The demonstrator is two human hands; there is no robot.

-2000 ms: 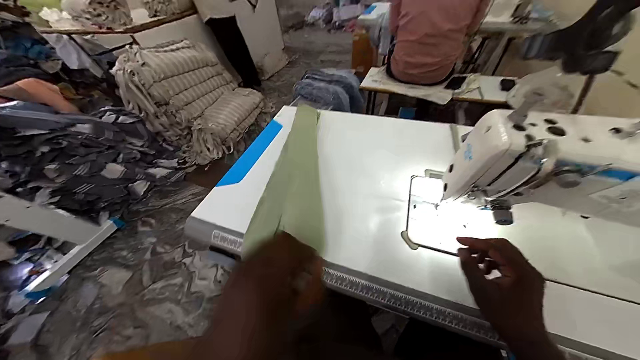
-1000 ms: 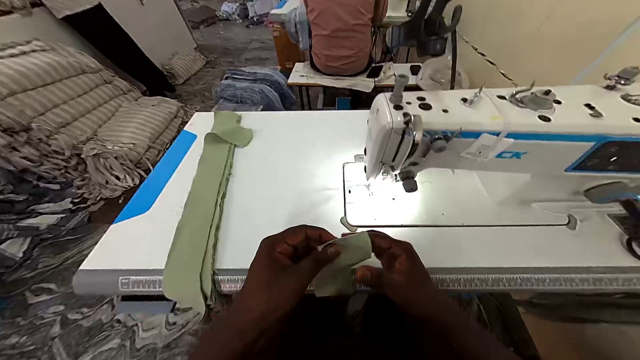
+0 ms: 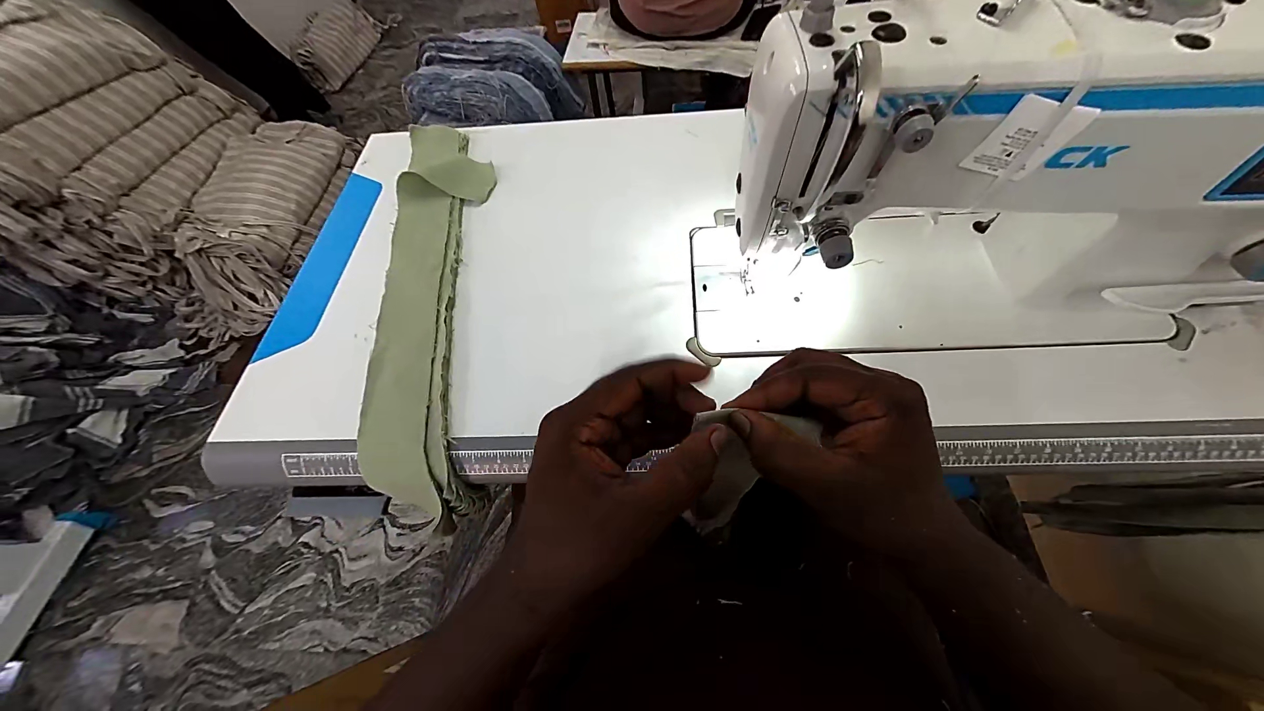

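Both my hands are at the front edge of a white sewing machine table (image 3: pixel 573 296). My right hand (image 3: pixel 849 434) pinches the top edge of a small pale green fabric piece (image 3: pixel 726 484) between thumb and fingertips. My left hand (image 3: pixel 632 454) touches the same piece with its thumb, its fingers curled and apart from the thumb. A stack of long green fabric strips (image 3: pixel 410 326) lies to the left, its lower end hanging over the table edge and its top end folded over. The lit needle area of a white sewing machine (image 3: pixel 790 128) is just beyond my hands.
A ruler strip (image 3: pixel 1086 452) runs along the table's front edge. Striped fabric bundles (image 3: pixel 128 128) and dark scraps (image 3: pixel 59 336) are heaped at the left. Folded denim pieces (image 3: pixel 484 79) sit behind the table, near a person seated on a bench (image 3: pixel 602 49).
Two seconds ago my left hand was at the green strips and my right hand was near the machine. Now both are together at a small green piece. The view has shifted right.
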